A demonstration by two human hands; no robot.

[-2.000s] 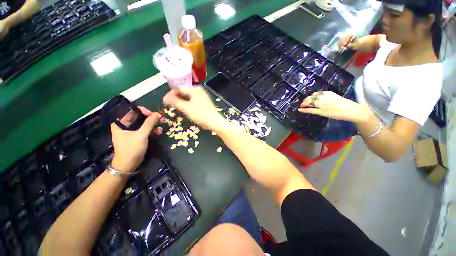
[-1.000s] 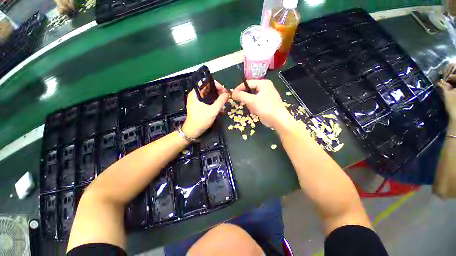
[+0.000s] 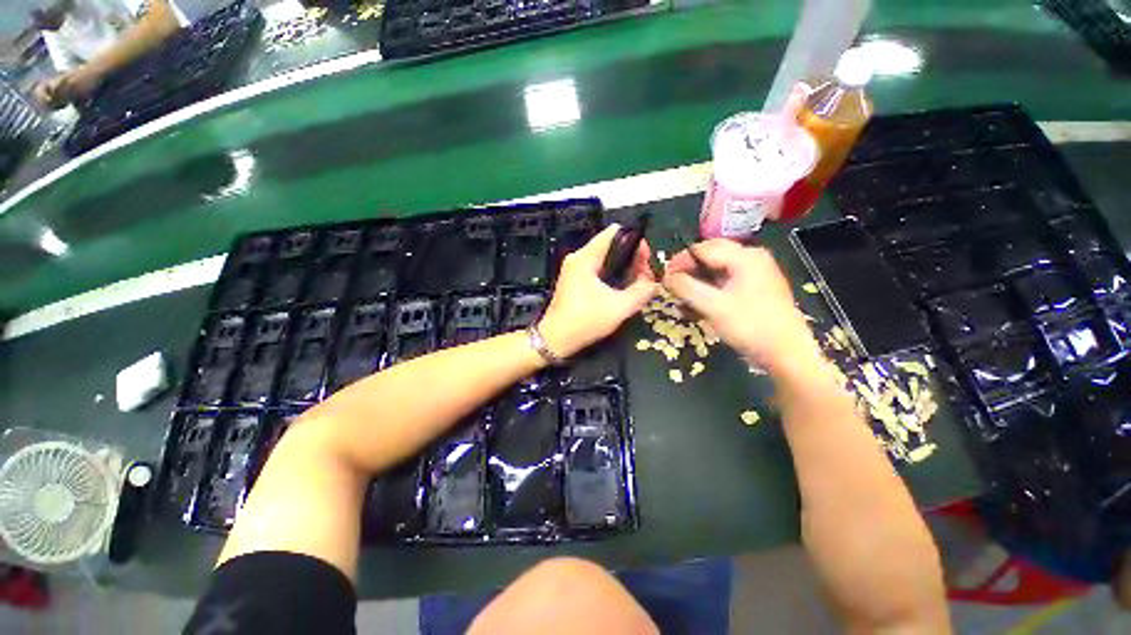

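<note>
My left hand point(image 3: 593, 298) holds a black phone housing point(image 3: 623, 254) by its sides, tilted and seen nearly edge-on, above the right end of the black blister tray point(image 3: 409, 403). My right hand point(image 3: 734, 292) is pinched around dark tweezers point(image 3: 697, 256), close to the housing. The fingertips of both hands nearly meet, and the tweezer tip is too small to tell if it holds a piece. Small pale yellow chips point(image 3: 676, 337) lie scattered on the bench below the hands. A larger pile of pale chips point(image 3: 903, 403) lies at the right, beside my right forearm.
A smartphone point(image 3: 860, 288) lies right of my right hand. A pink iced drink cup point(image 3: 754, 174) and an amber bottle point(image 3: 829, 130) stand behind my hands. A second black tray point(image 3: 1011, 254) is at right. A fan point(image 3: 56, 500) and white wad point(image 3: 141, 381) are at left. Green conveyor point(image 3: 459, 137) runs behind.
The view has swung left, so the fan and more of the left tray show. The housing in my left hand is turned more edge-on. My right hand stays close to it with the tweezers.
</note>
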